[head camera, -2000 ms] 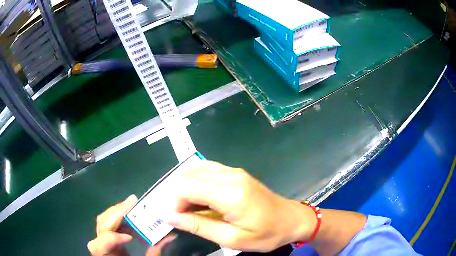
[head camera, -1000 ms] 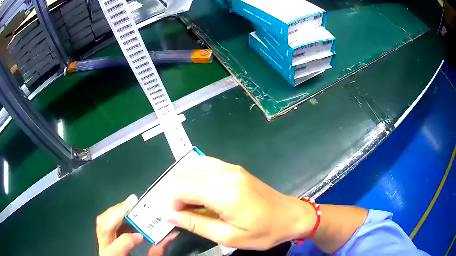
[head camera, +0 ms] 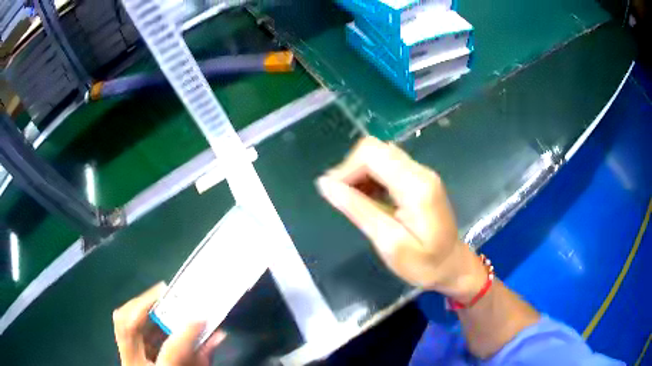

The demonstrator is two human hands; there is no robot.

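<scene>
My left hand [head camera: 164,332] holds a flat product box [head camera: 218,275] by its lower left end. The box has a white top and a teal edge, and its face is blurred. My right hand [head camera: 407,218] is raised to the right of the box, touching nothing below. Its thumb and finger are pinched together, and no thing shows between them. The white label strip [head camera: 189,82] with black barcodes runs down the bench, its lower part plain white, passing beside the box. A short tape piece [head camera: 214,174] lies crosswise at the strip.
A pile of stacked boxes [head camera: 436,53] stands on the raised green mat [head camera: 529,50]. A dark bar with orange ends [head camera: 236,66] lies across the green belt. A metal upright [head camera: 46,179] stands at the left rail. The bench edge [head camera: 511,196] curves down the right side.
My right hand has left the box and moved up and to the right. The lower label strip now shows beside the box. The view has shifted, so the stack sits higher.
</scene>
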